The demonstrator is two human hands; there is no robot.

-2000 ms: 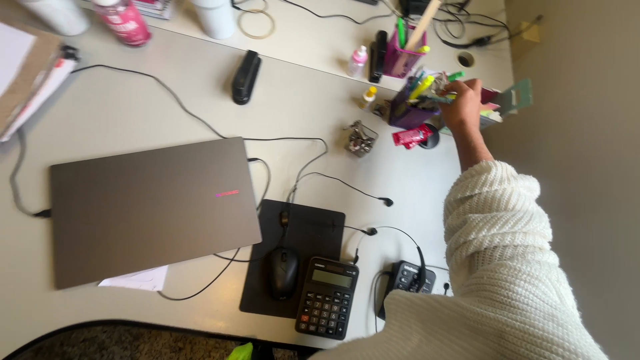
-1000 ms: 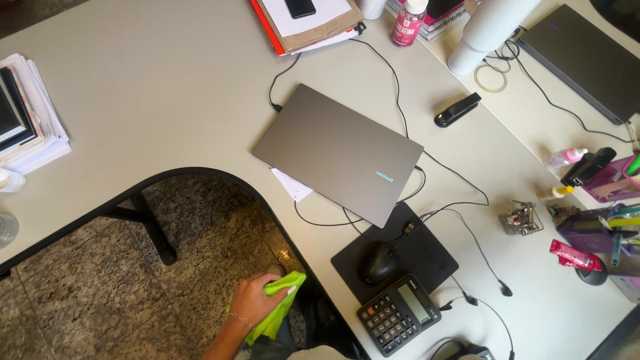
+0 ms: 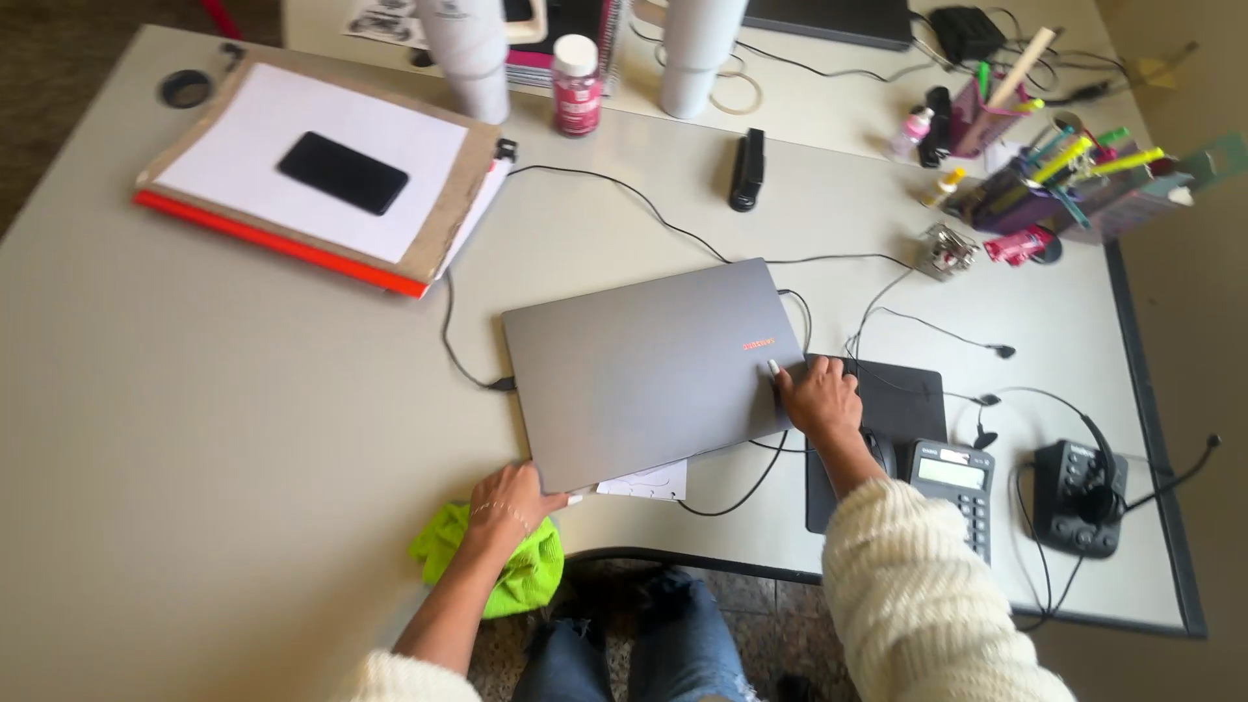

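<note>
A closed grey laptop lies at a slant on the desk. My left hand is at its near left corner, thumb along the front edge, the fingertips partly hidden. Under that wrist a bright green cloth lies bunched at the desk's edge. My right hand grips the laptop's right edge, thumb on the lid and fingers over the side. Part of a white paper shows from beneath the laptop. To the right are a black mouse pad, a partly hidden mouse and a calculator.
A black phone rests on papers and a folder at the back left. Behind the laptop stand a pink bottle, white tumblers and a black stapler. Pen holders are at the back right, a headset base at the right. Cables surround the laptop.
My left hand held the green cloth off the desk's edge; now the cloth lies on the desk and that hand is at the laptop. My right hand has come from the pen holders to the laptop.
</note>
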